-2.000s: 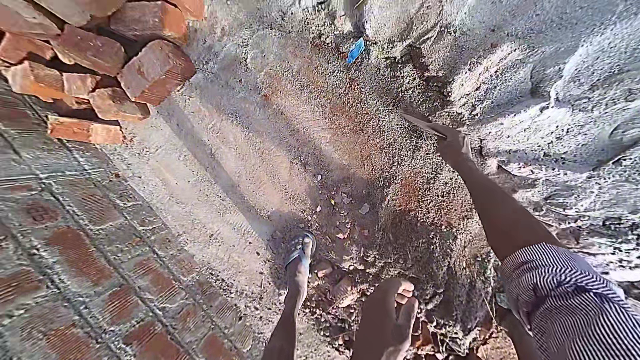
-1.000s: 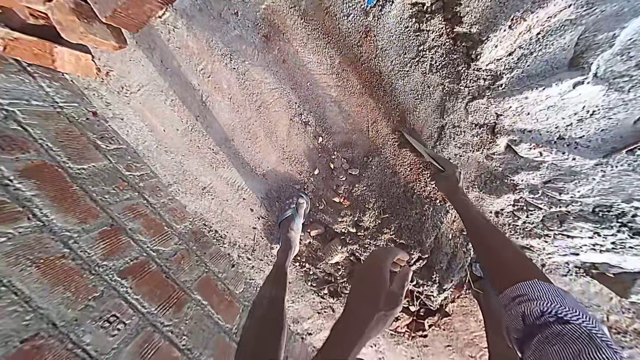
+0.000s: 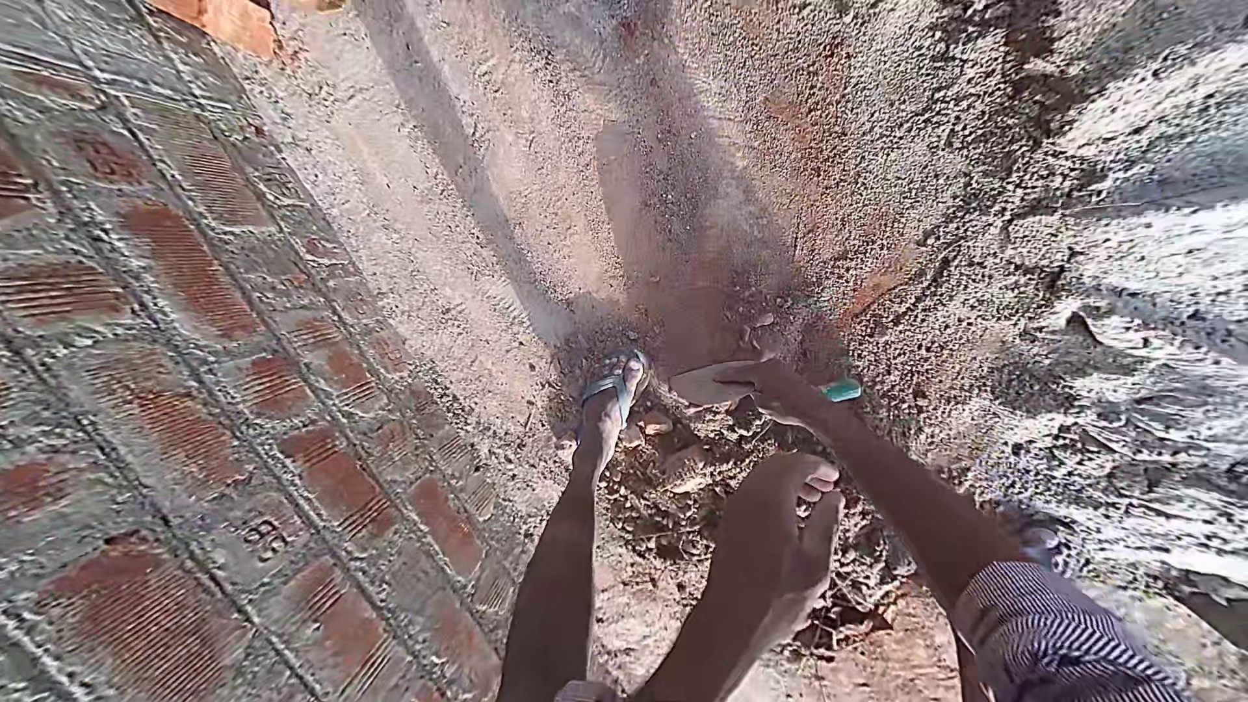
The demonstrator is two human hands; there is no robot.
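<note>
My right hand (image 3: 780, 390) is closed around a trowel (image 3: 710, 384), low over the rough, sandy ground. Its flat blade points left toward my sandalled foot (image 3: 616, 388), and the teal handle end shows behind the hand. Nearer the camera, my left hand (image 3: 775, 546) hangs above loose rubble (image 3: 673, 487). Its fingers are loosely curled and nothing shows in them; the palm is hidden. A smoother strip of ground (image 3: 634, 234) stretches away beyond the blade, partly in shadow.
A brick wall with mortar joints (image 3: 205, 361) runs along the left side. Part of an orange brick (image 3: 234, 24) shows at the top left. Uneven, pale lumpy material (image 3: 1160, 390) lies at the right. Small stones and debris surround my sandalled foot.
My right hand has moved with the trowel toward my sandalled foot, and the blade now points left. The view has shifted, leaving most of the brick pile and the blue scrap out of sight.
</note>
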